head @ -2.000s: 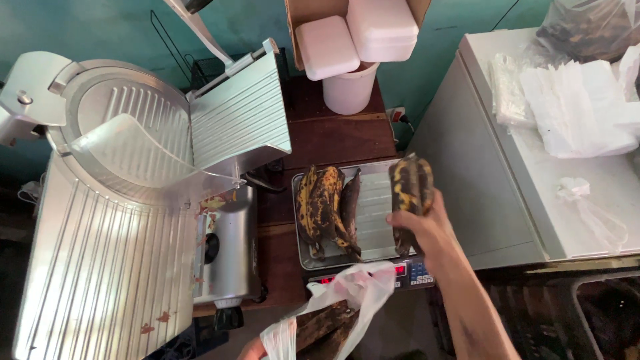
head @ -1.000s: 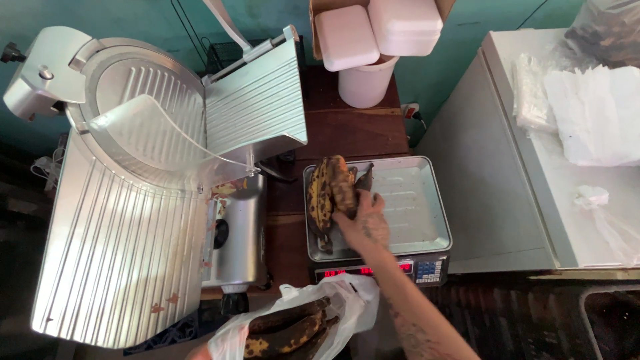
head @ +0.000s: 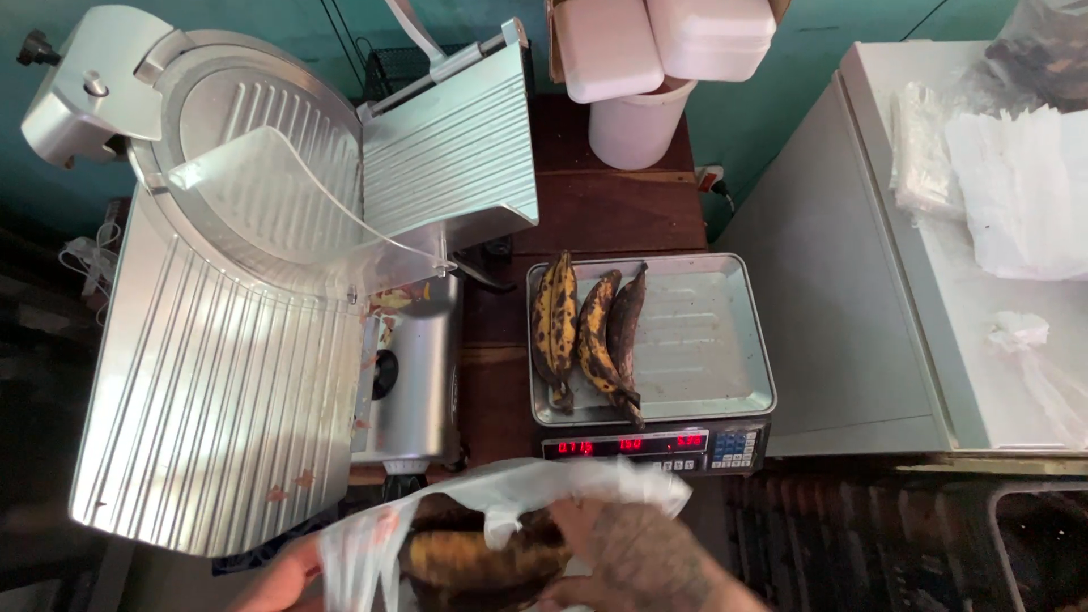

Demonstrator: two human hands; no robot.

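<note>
Three spotted, dark ripe plantains [head: 597,340] lie on the metal tray [head: 705,340] of a digital scale [head: 654,449] whose red display is lit. Below the scale a white plastic bag [head: 365,544] gapes, with more blackened plantains [head: 484,557] inside. My left hand [head: 285,574] holds the bag's left side. At the bag's right side is my right hand [head: 633,552], blurred, its fingers over the opening by the plantains; whether they grip one is hidden.
A large metal meat slicer [head: 229,357] stands at left on the wooden table [head: 616,208]. White foam containers [head: 608,47] rest above a white bucket [head: 637,127] behind the scale. A white chest freezer [head: 816,280] at right bears plastic bags [head: 1020,187]. A dark crate [head: 999,544] is lower right.
My right hand has moved from the plantains on the scale tray down to the bag. The plantains it held two seconds ago are out of its grasp. The bag sits more centrally in view.
</note>
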